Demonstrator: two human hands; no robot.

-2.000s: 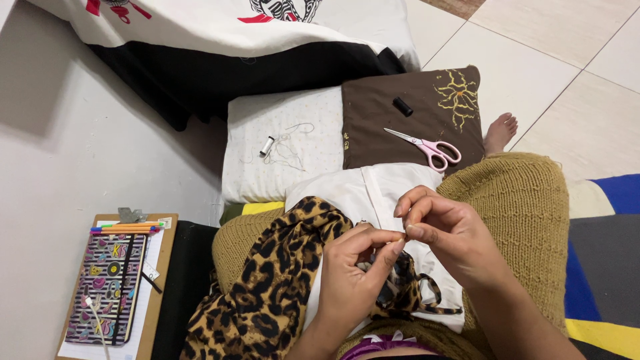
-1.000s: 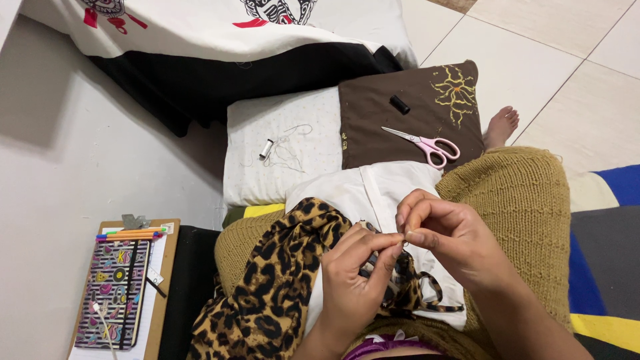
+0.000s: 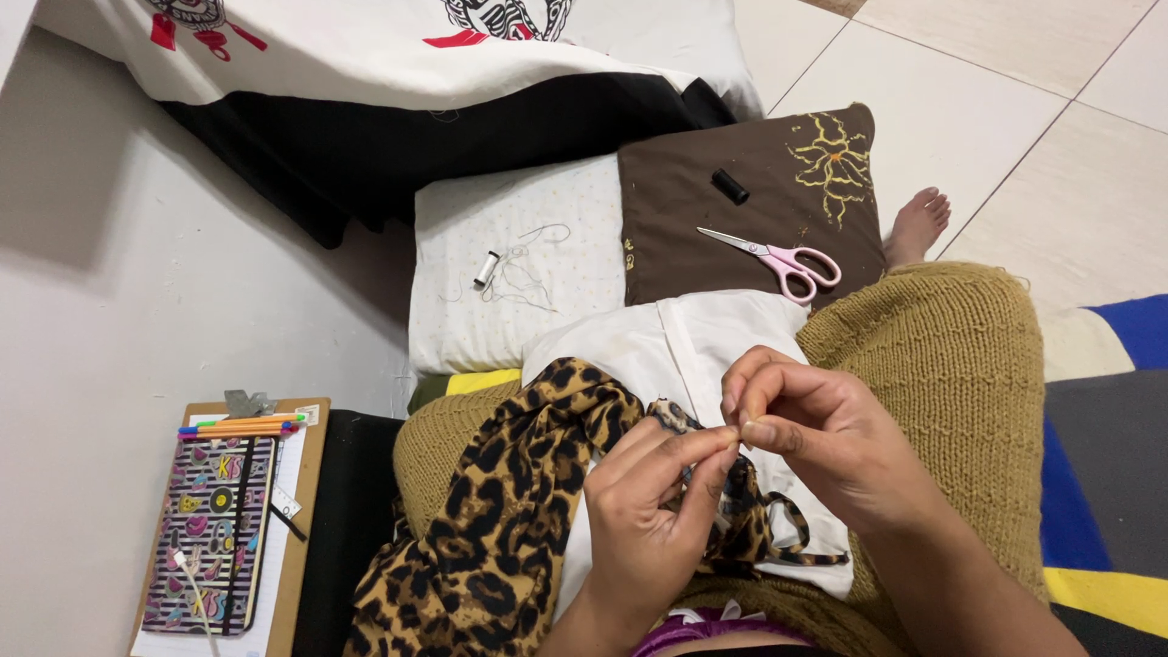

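Observation:
My left hand (image 3: 657, 497) and my right hand (image 3: 821, 433) meet over my lap, thumb and forefinger of each pinched together at the tips. Whatever lies between the fingertips is too small to make out. Below them a leopard-print cloth (image 3: 511, 493) is spread over my left leg, with a thin strap of the same print (image 3: 803, 547) looping at the right. A white cloth (image 3: 593, 333) lies beneath. Beyond, pink-handled scissors (image 3: 776, 260) and a black thread spool (image 3: 730, 186) rest on a brown cushion (image 3: 675, 219). A white spool (image 3: 486, 269) with loose dark thread lies on a pale cushion (image 3: 456, 328).
At the left, a clipboard (image 3: 306, 511) carries a patterned notebook (image 3: 205, 538), several pens (image 3: 242, 426) and a white cable. A bed cover (image 3: 365, 55) in white and black hangs at the back. A bare foot (image 3: 920, 224) shows past the brown cushion, near floor tiles (image 3: 922, 82).

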